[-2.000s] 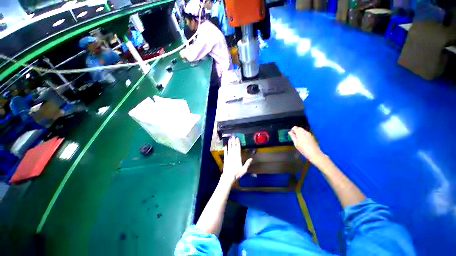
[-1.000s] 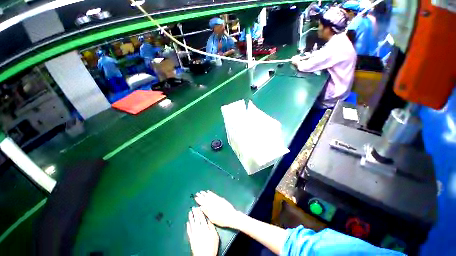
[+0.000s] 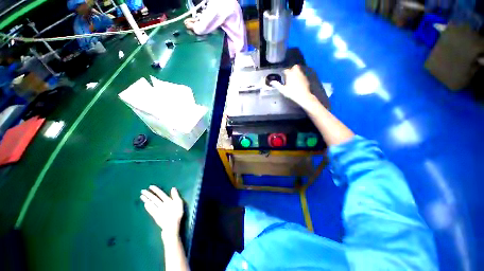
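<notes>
A round black housing (image 3: 274,80) sits at the fixture on the machine's top plate (image 3: 249,108), below the silver horn (image 3: 276,37). My right hand (image 3: 294,87) reaches over the plate with its fingers at the housing's right side and edge. My left hand (image 3: 165,209) lies palm down on the green belt (image 3: 132,182), fingers spread; nothing shows in it. Another black housing (image 3: 140,141) stands alone on the belt, left of the whitish open carton (image 3: 169,111). A few small dark parts (image 3: 111,241) lie left of my left hand.
The machine's front panel has a red button (image 3: 276,140) between two green buttons (image 3: 245,141). The machine stands on a yellow frame (image 3: 231,169). A person in pink (image 3: 220,24) is at the belt's far end. A red sheet (image 3: 20,142) lies at the far left.
The view has swung back from the belt to the machine. My right hand has moved from the belt to the housing on the plate. My left hand stays on the belt, its fingers now spread.
</notes>
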